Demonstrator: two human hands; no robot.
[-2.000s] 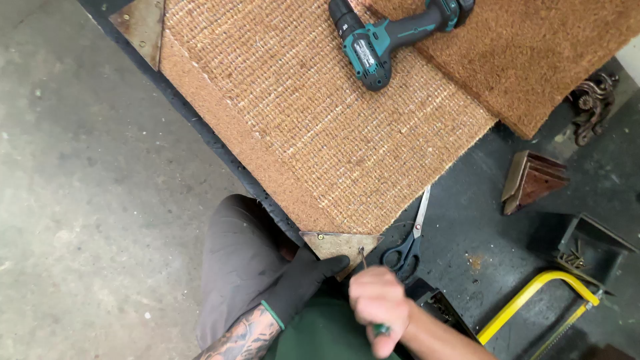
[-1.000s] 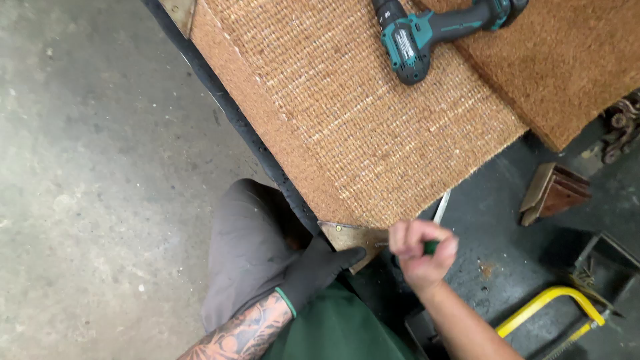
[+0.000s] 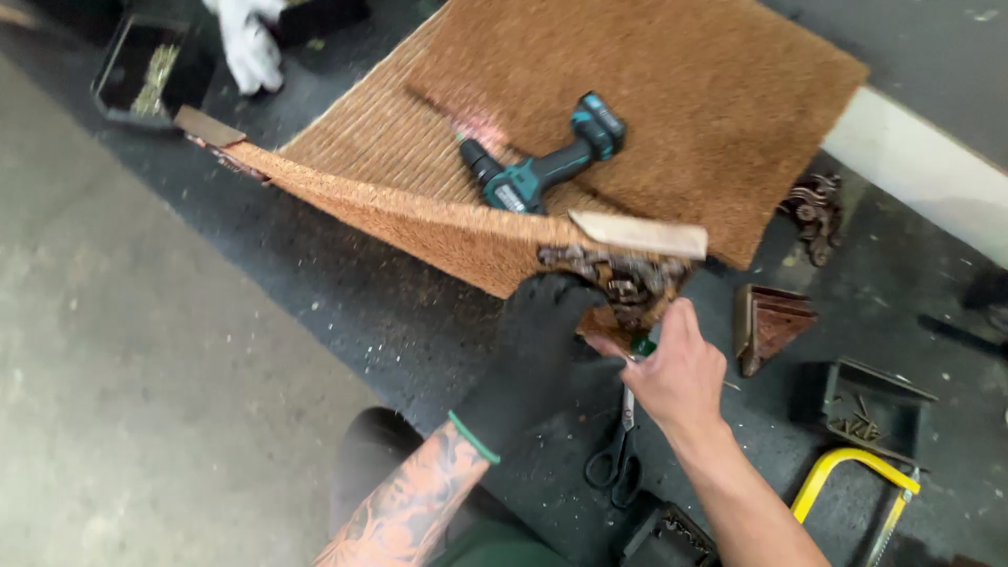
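A coir mat (image 3: 409, 216) is lifted along its near edge, its underside or face turned toward me, with an ornate metal corner piece (image 3: 626, 279) at its right corner. My left hand (image 3: 543, 346), in a black glove, grips the mat's corner beside that piece. My bare right hand (image 3: 681, 366) is closed around a tool with a green handle (image 3: 643, 345), just below the ornate piece; the tool's tip is hidden. Another metal corner bracket (image 3: 211, 127) sits at the mat's far left corner. A teal and black cordless drill (image 3: 528, 173) lies behind the lifted edge.
A second coir mat (image 3: 709, 102) lies behind. Scissors (image 3: 618, 461), a box of screws (image 3: 874, 409), a yellow hacksaw (image 3: 850, 465), triangular brackets (image 3: 772, 323) and loose ornate metalwork (image 3: 815, 213) are at right. A bin of small fasteners (image 3: 153, 79) and white gloves (image 3: 248, 47) stand upper left.
The mat's near edge has been raised from lying flat, showing the ornate side of the corner piece. My left hand has moved with it. The view has shifted and turned.
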